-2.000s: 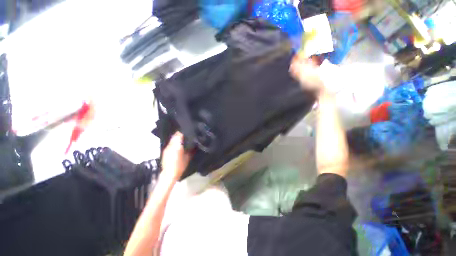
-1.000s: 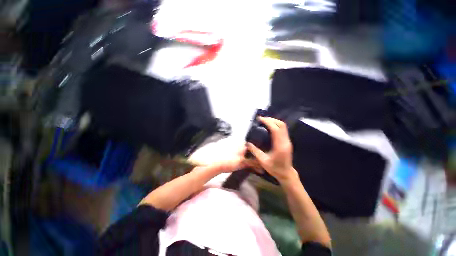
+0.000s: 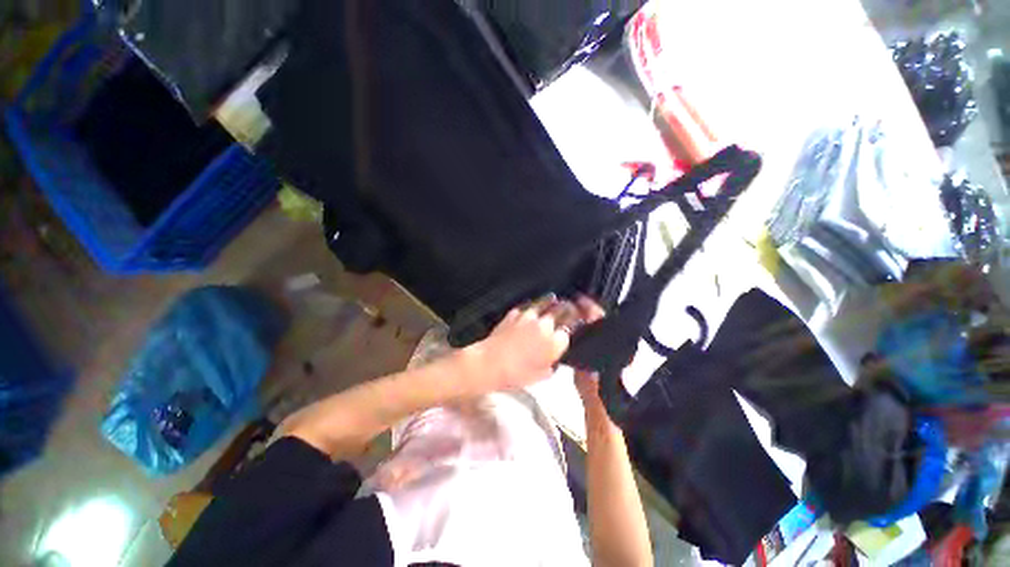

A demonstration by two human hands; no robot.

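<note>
A black garment (image 3: 615, 338) on a black plastic hanger (image 3: 678, 249) is between my hands in front of my waist. The hanger's curved hook points right. My left hand (image 3: 526, 338), with a ring, has its fingers closed at the garment's near edge. My right hand (image 3: 587, 321) is partly hidden by the black cloth it holds. A large pile of black garments (image 3: 432, 166) lies beyond my left hand. More black garments (image 3: 709, 443) lie to the right. Black cloth overlaps near my fingers, so edges are hard to separate.
The white table (image 3: 764, 55) holds a red-and-white strip (image 3: 676, 116) and greyish clear bags (image 3: 825, 183). On the floor at left are a blue crate (image 3: 188, 222) with black cloth inside and a blue plastic bag (image 3: 199, 366). Blue bags (image 3: 930, 354) and papers (image 3: 892, 543) lie at right.
The view has swung left, showing the crate and floor. My hands have come from a small dark bundle to a black garment with a hanger. The right-hand garments remain on the table.
</note>
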